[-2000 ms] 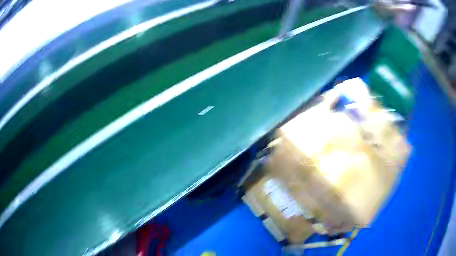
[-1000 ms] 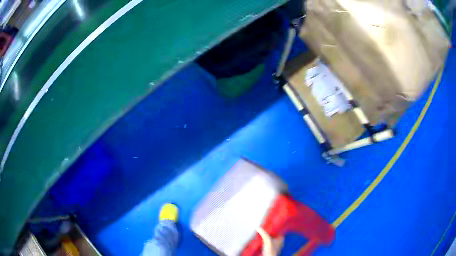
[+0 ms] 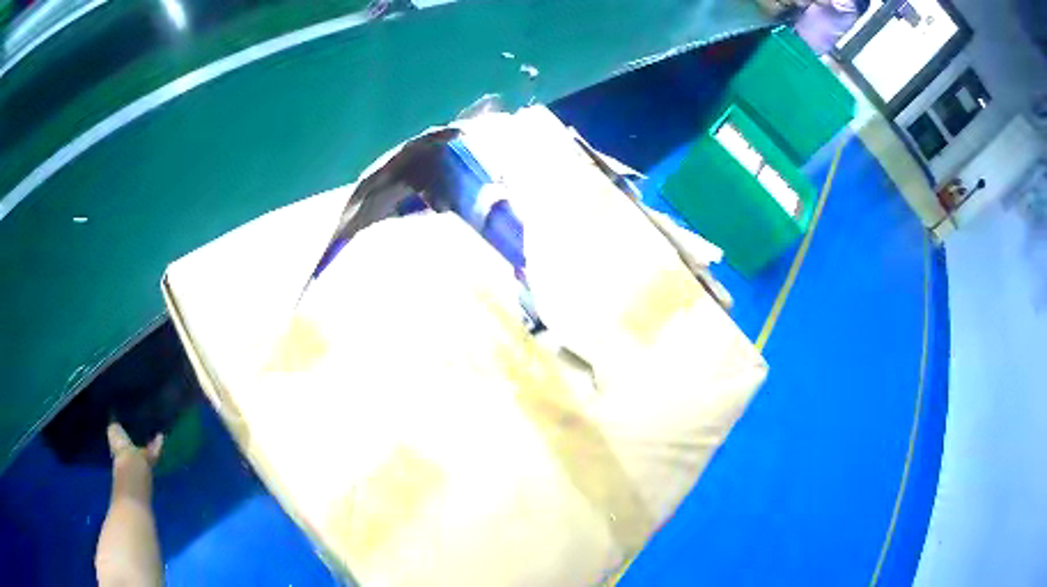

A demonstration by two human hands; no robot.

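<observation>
The large kraft-wrapped carton bundle fills the middle of the head view, bright and partly overexposed. Its brown paper is torn open on top, and blue-and-white printed carton blanks show in the opening. My left hand is at the lower left, beside the bundle and apart from it, with its fingers spread and nothing in it. My right hand is not in view.
The green bench surface runs along the upper left. A dark bin is under its edge. Green totes stand on the blue floor at upper right, near a yellow line. Part of a person shows at the top right.
The view has moved from the stool and floor to the bundle, which is now much closer. The stool and the hand at it are out of view. My left hand has come into view.
</observation>
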